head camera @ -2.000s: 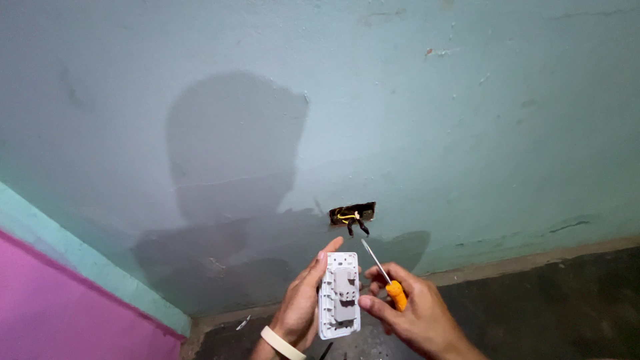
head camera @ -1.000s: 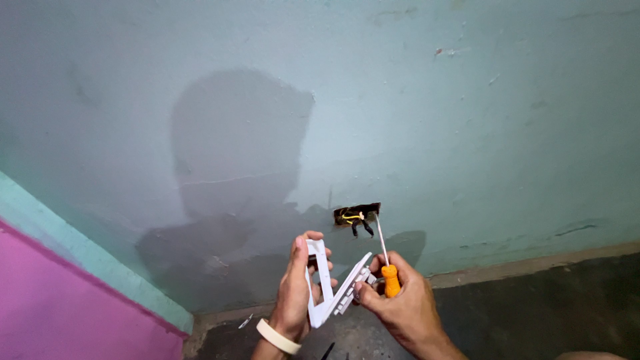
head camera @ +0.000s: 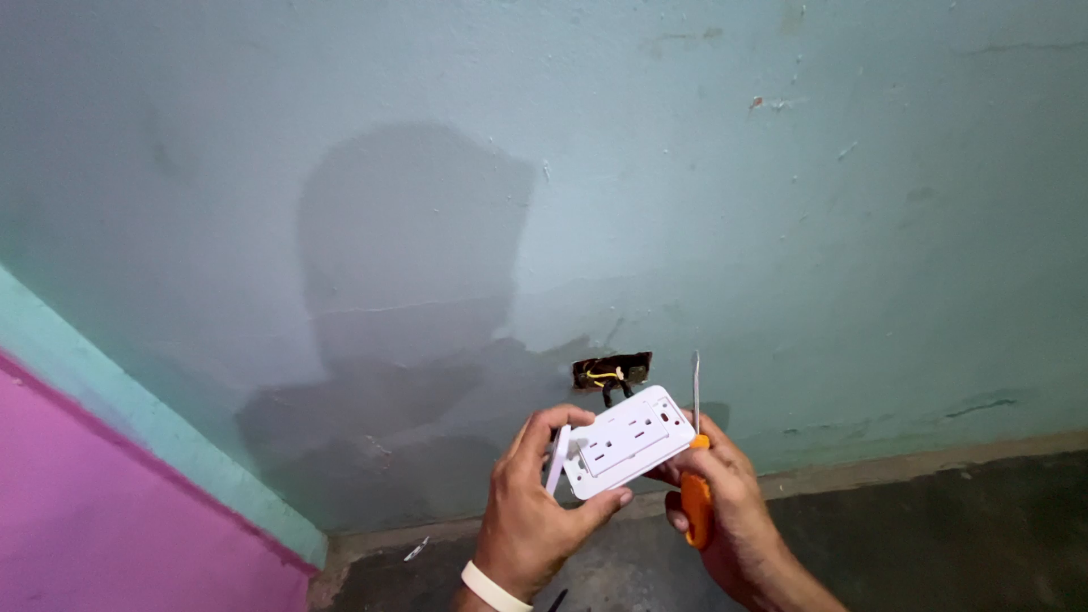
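Note:
My left hand, with a pale band at the wrist, grips a white cover frame seen edge-on and touches the left end of a white duplex outlet. The outlet's socket face is toward me, tilted up to the right. Behind its right end is my right hand, which also holds a screwdriver with an orange handle, its shaft pointing up. Just above the outlet, a rectangular wall box opening shows yellow wire and black-wrapped wire ends hanging out.
A blue-green wall faces me, with a pink wall section at the left. Along the wall's foot runs a dark floor. A small white object lies on it, and a dark thin object shows at the bottom edge.
The cover frame and the outlet body were fanned apart a second ago. The outlet has turned from edge-on to show its socket face, and it is now held between both hands.

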